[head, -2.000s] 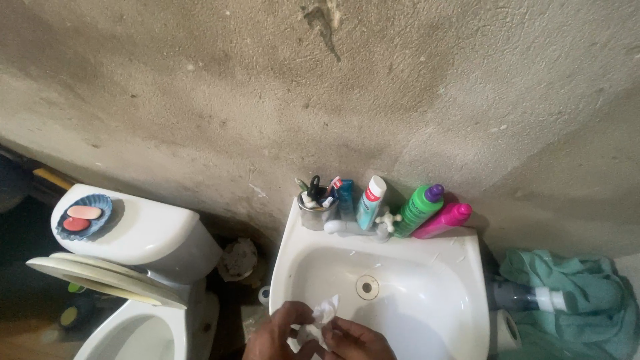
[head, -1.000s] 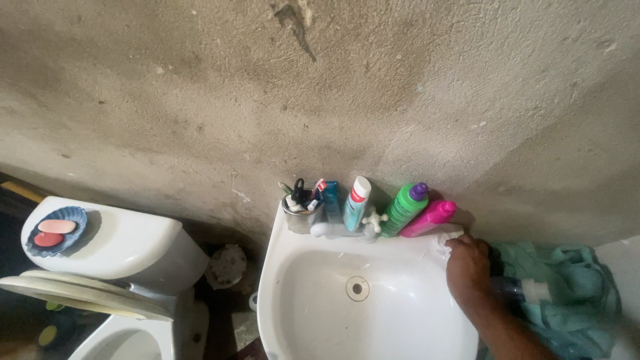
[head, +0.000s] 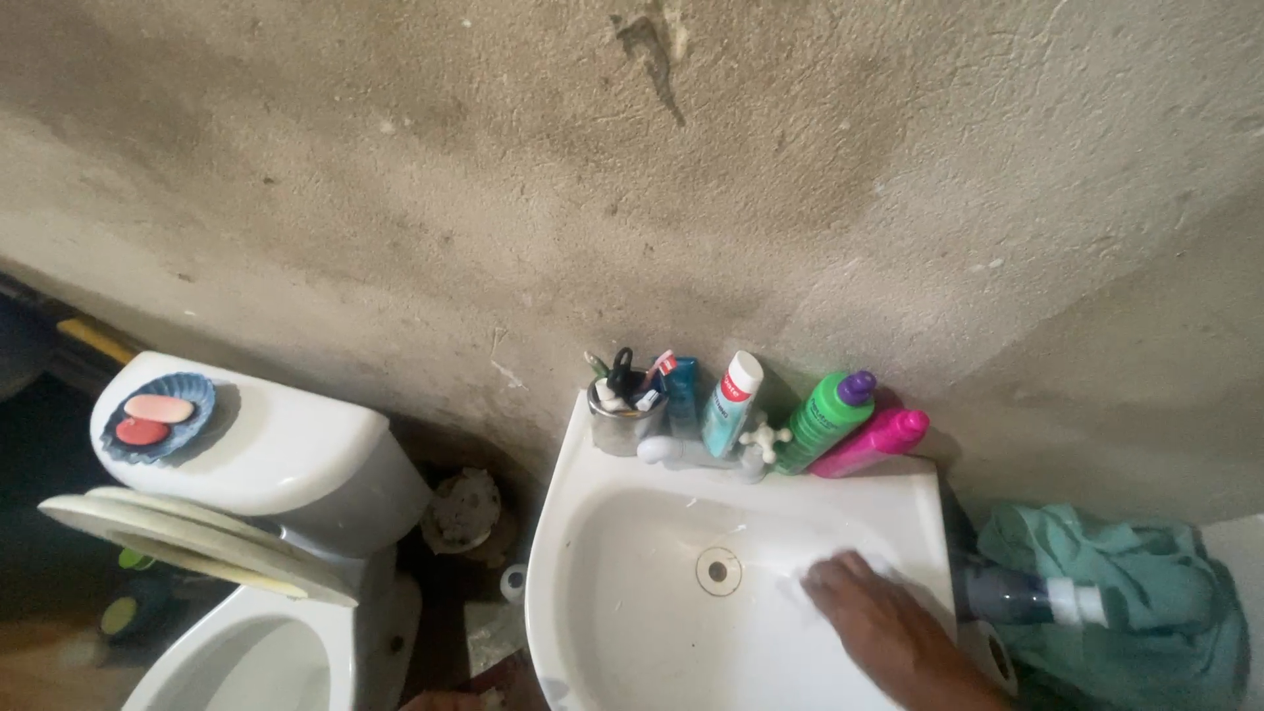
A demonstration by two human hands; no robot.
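My right hand (head: 869,612) reaches over the right side of the white ceramic washbasin (head: 632,632), its fingers curled down toward the inner slope. A bit of white tissue (head: 805,578) seems to show at its fingertips, blurred. Only part of my left hand (head: 444,701) shows at the bottom edge, left of the basin, with something small and pale near its fingers. The drain (head: 718,572) lies left of my right hand. Along the basin's back ledge stand a metal cup of toothbrushes (head: 627,420), a toothpaste tube (head: 733,403), the tap (head: 681,452), a green bottle (head: 826,423) and a pink bottle (head: 871,442).
At left is a toilet, its tank (head: 316,444) bearing a blue shell-shaped dish (head: 202,395) with two soap bars. The raised seat (head: 197,543) leans by the tank. A teal towel (head: 1165,592) and a dark bottle (head: 1007,592) lie right of the basin, below the rough wall (head: 632,197).
Both hands were together over the basin's front with white tissue. My right hand then went to the back right corner of the rim and has now moved into the bowl's right side.
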